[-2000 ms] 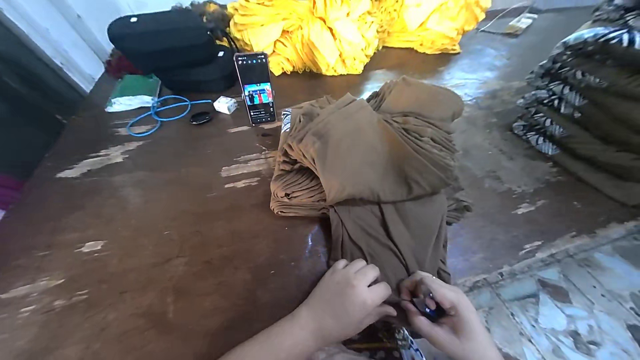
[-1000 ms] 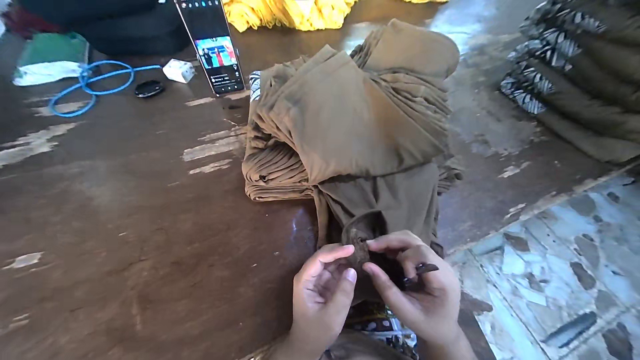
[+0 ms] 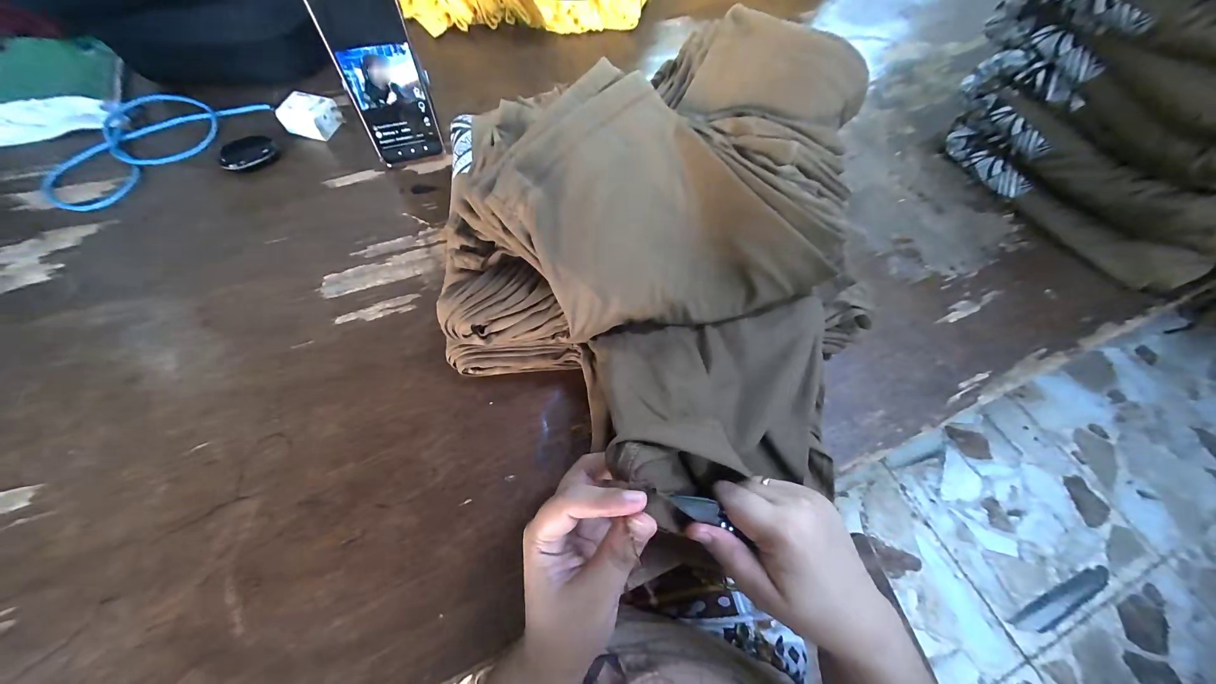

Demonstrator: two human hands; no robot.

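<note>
A heap of folded brown fabric (image 3: 646, 209) lies on the dark wooden table, and one part of it hangs down over the near edge toward me. My left hand (image 3: 589, 541) pinches the edge of this hanging cloth between thumb and fingertips. Within my right hand (image 3: 779, 541) is a small dark cutting tool, seemingly thread snips (image 3: 701, 510), its pointed metal blade directed left at the pinched edge. The blade lies close to my left fingertips; whether it touches the cloth I cannot tell. A ring shows on a right finger.
A smartphone (image 3: 385, 95) stands upright behind the heap, beside a white cube-shaped adapter (image 3: 310, 115), a blue cable (image 3: 119, 142) and a black round object (image 3: 249, 153). Yellow fabric (image 3: 532, 13) lies at the back. Another brown stack with patterned edges (image 3: 1130, 142) is at right, above a stone-patterned floor (image 3: 1035, 513).
The snips' blade has swung to point left at the cloth edge; one second ago the tool rested back in my right fingers while both hands' fingertips held the cloth.
</note>
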